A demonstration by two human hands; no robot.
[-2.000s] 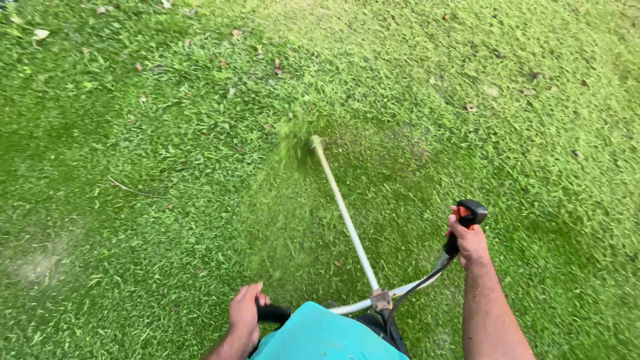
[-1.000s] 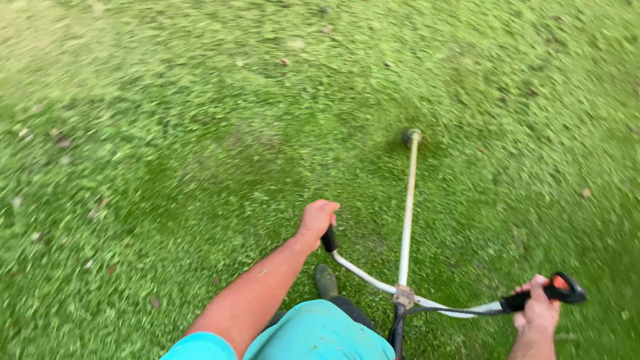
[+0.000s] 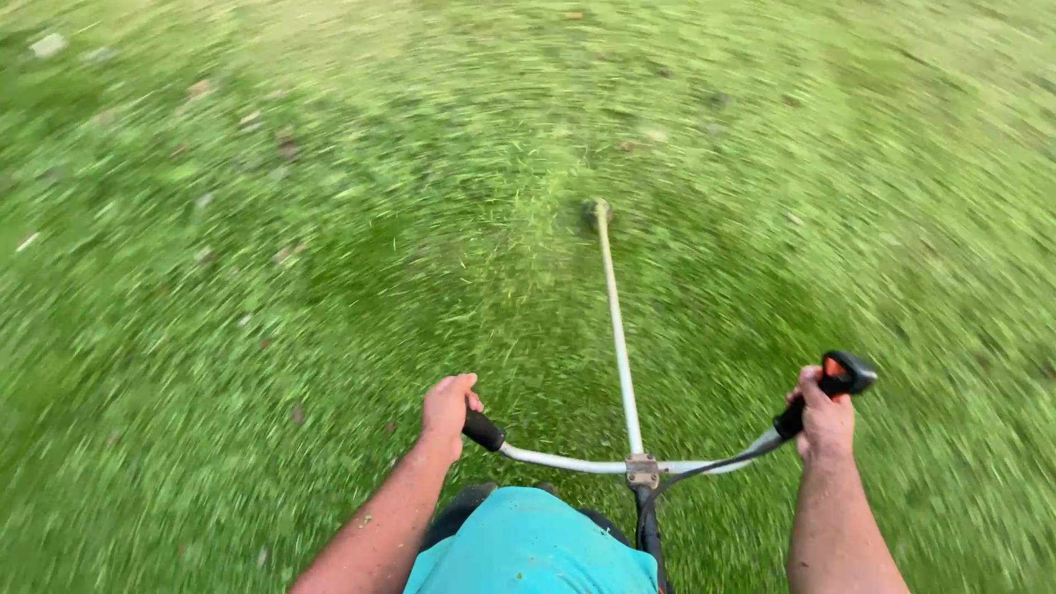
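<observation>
A brush cutter with a white shaft [image 3: 619, 338] reaches forward from my body. Its cutting head [image 3: 597, 213] is down in the grass, with clippings flying to its left. My left hand [image 3: 450, 414] is closed on the black left handle grip [image 3: 483, 430]. On the other side, my right hand [image 3: 825, 419] wraps the black and orange control grip [image 3: 843, 375]. Both grips sit on a curved metal handlebar [image 3: 565, 462], joined to the shaft by a bolted clamp [image 3: 642, 470]. A dark cable runs from the right grip to the clamp.
Grass [image 3: 247, 396] covers the ground all around, blurred by motion. Small leaves and pale bits lie scattered in it, mostly to the left and ahead. My turquoise shirt [image 3: 532, 544] and part of my dark footwear show at the bottom.
The cutting head has swung right, then back left, between the frames. Both hands have kept hold of the handlebar grips. The view has shifted over the lawn.
</observation>
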